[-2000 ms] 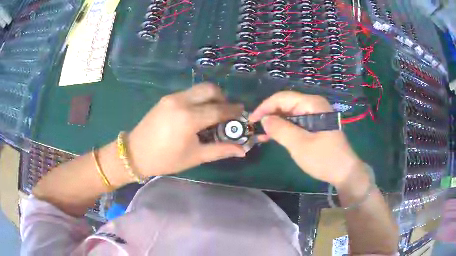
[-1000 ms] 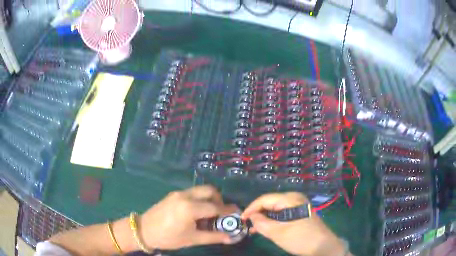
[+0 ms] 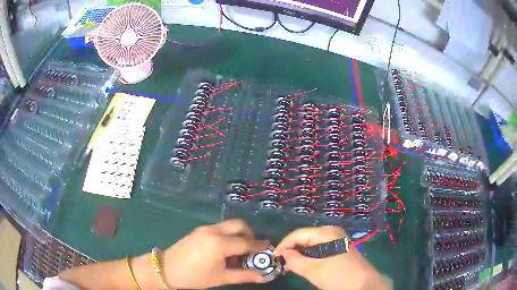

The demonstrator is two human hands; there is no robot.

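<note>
My left hand (image 3: 218,255) is low in the centre, its fingers closed around the round holding fixture (image 3: 275,271). A round wired component (image 3: 262,260) with a pale ringed centre sits in the fixture, facing up. My right hand (image 3: 323,257) is just right of it, with the black hand tool (image 3: 324,248) held between the fingers; its handle points right. The tool's tip is at the fixture's right side, mostly hidden by my fingers. A red lead (image 3: 363,237) shows beyond the handle's end.
Central blister trays (image 3: 244,212) hold rows of components with red lead wires (image 3: 395,198). More trays stand left (image 3: 34,164) and right (image 3: 456,226). A label sheet (image 3: 116,156), small brown pad (image 3: 106,221), pink fan (image 3: 129,38) and monitor (image 3: 295,12) are also there.
The view has tilted up, so the fan and monitor now show and my hands sit lower in the picture. The left hand's hold on the fixture and the right hand's hold on the tool look the same.
</note>
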